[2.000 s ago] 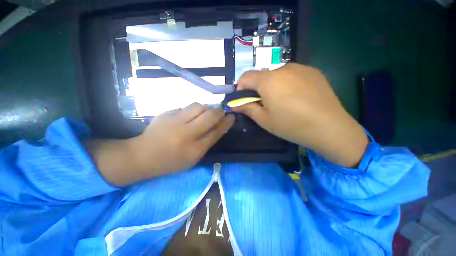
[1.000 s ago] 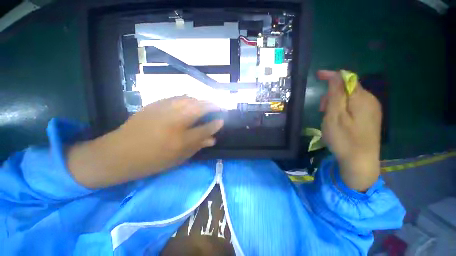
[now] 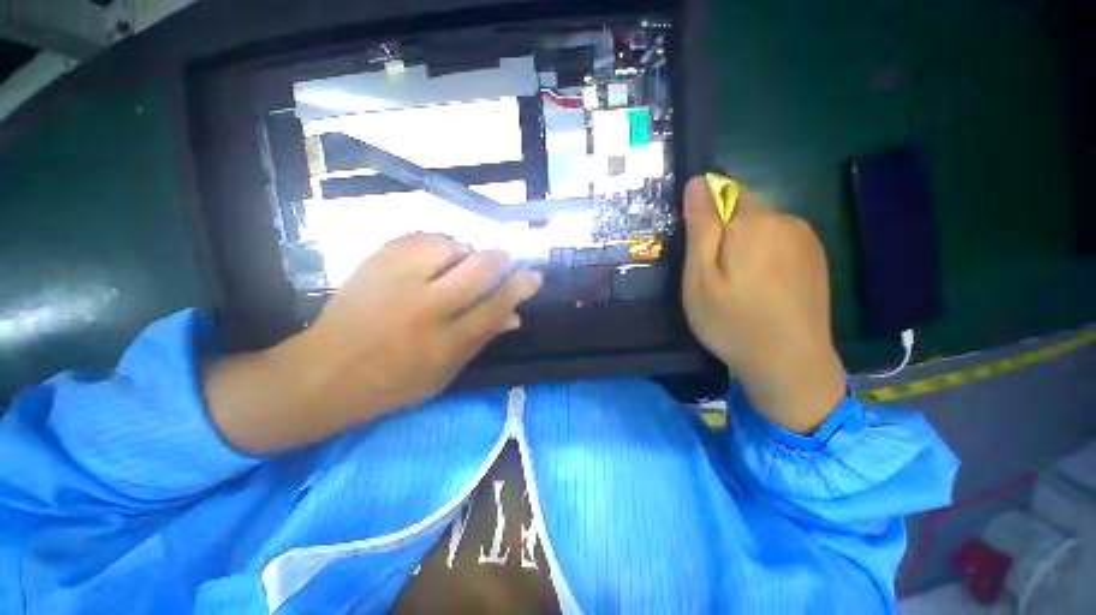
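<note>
An open tablet with a bright battery pack (image 3: pixel 421 130) lies in a black tray (image 3: pixel 228 204) in front of me. A grey flex cable (image 3: pixel 451 190) runs diagonally across the battery. The main board (image 3: pixel 627 162) is on the tablet's right side. My left hand (image 3: pixel 415 315) rests over the tablet's near edge, fingertips together; whether they pinch a small piece cannot be seen. My right hand (image 3: pixel 763 288) is at the tray's right edge and holds a folded yellow strip (image 3: pixel 721 196) between thumb and fingers.
A dark smartphone (image 3: pixel 895 246) with a white cable (image 3: pixel 906 348) plugged in lies to the right on the green bench (image 3: pixel 781 96). Yellow tape (image 3: pixel 986 375) runs along the bench's near edge. Pale and red items (image 3: pixel 986 567) lie at the lower right.
My right hand left the tablet's near edge with the yellow strip, swung out right, then came back to the tray's right edge. The loose yellow piece beside the tray no longer shows.
</note>
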